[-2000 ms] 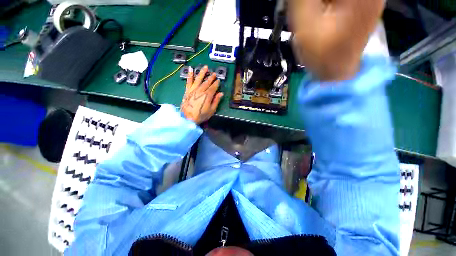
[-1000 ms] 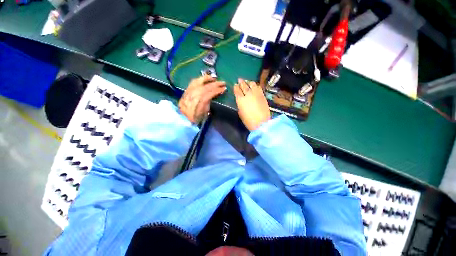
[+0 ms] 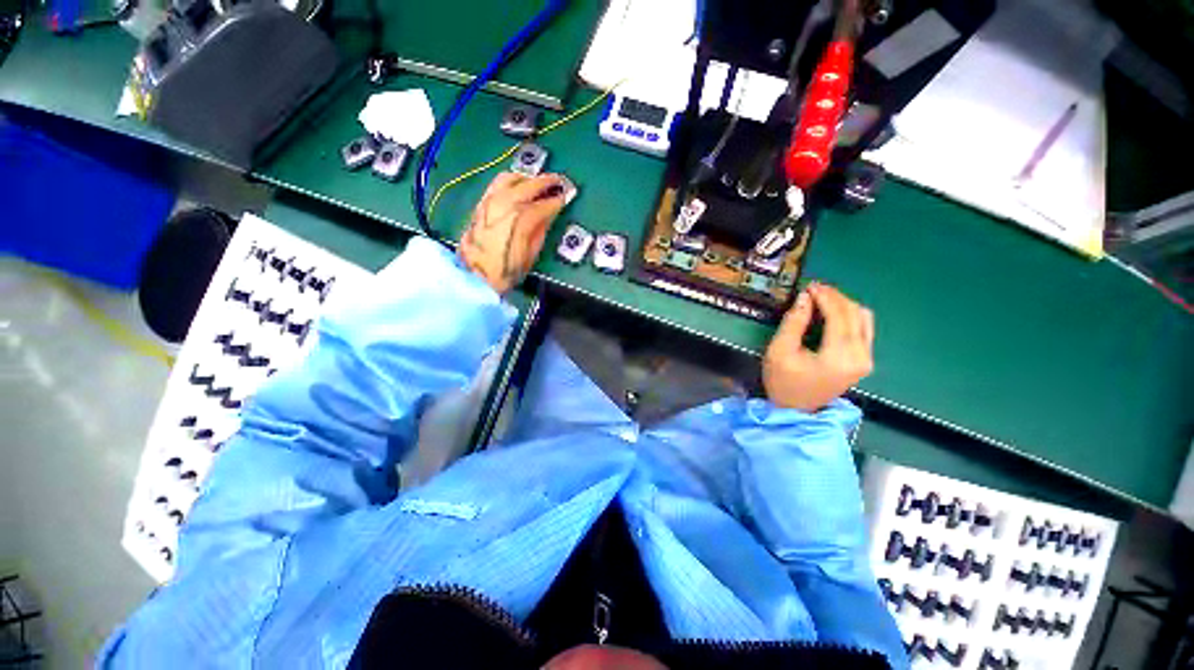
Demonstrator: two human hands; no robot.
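Observation:
My left hand point(image 3: 506, 230) is on the green bench left of the fixture, its fingertips closed on a small square module point(image 3: 560, 189). Two more square modules point(image 3: 609, 251) lie side by side between my left hand and the fixture. My right hand point(image 3: 817, 343) is at the bench edge by the fixture nest's right front corner, fingers curled; whether it holds anything cannot be told. The fixture nest point(image 3: 719, 284) is brown-gold with pale clamp tips above it. The red toggle handle point(image 3: 822, 115) stands over it.
Two modules point(image 3: 528, 160) lie behind my left hand. A blue hose point(image 3: 469, 96), yellow-green wire, digital timer point(image 3: 636, 121), white scrap point(image 3: 398, 118) and dark tape dispenser point(image 3: 249, 79) are on the bench. Foam trays point(image 3: 242, 295) with dark parts flank my lap. Paper and pen are at right.
My right hand has moved right, from beside my left hand to the nest's front right corner. Two modules now show left of the fixture. The view has shifted slightly.

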